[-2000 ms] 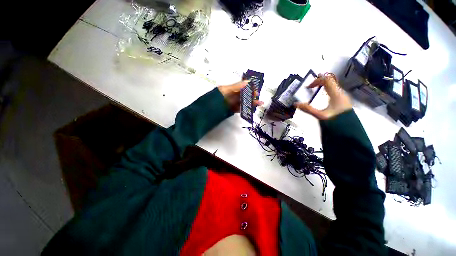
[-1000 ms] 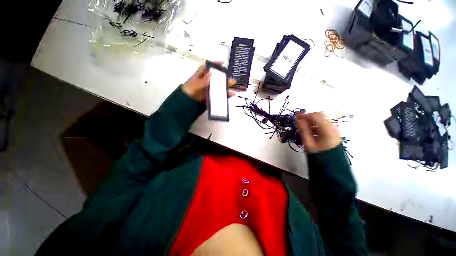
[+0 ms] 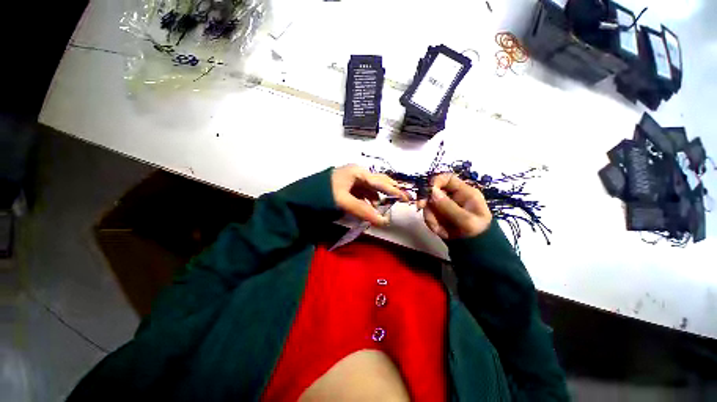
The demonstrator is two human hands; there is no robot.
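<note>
My left hand [image 3: 363, 195] holds a hang tag [image 3: 351, 234], seen nearly edge-on and tilted down toward my body. My right hand [image 3: 457, 207] is close to its right, fingertips pinched at the tag's upper end; a dark string seems to be between them, but it is too small to be sure. The tangled pile of black strings [image 3: 515, 198] lies just behind and right of my right hand. The black printed tag stack [image 3: 363, 94] and the white-faced tag stack [image 3: 437, 85] stand beyond my hands.
Strung hang tags [image 3: 656, 184] lie in a heap at the right. Bundled tags [image 3: 582, 51] stand at the upper right, beside orange rubber bands [image 3: 511, 53]. A clear bag of strings [image 3: 189, 47] is at the upper left. The white table's near edge [image 3: 228, 188] runs beside my forearms.
The right hand took a white-faced tag from the stack, then reached to the string pile. Now both hands are together at the near table edge, with the tag tilted in the left.
</note>
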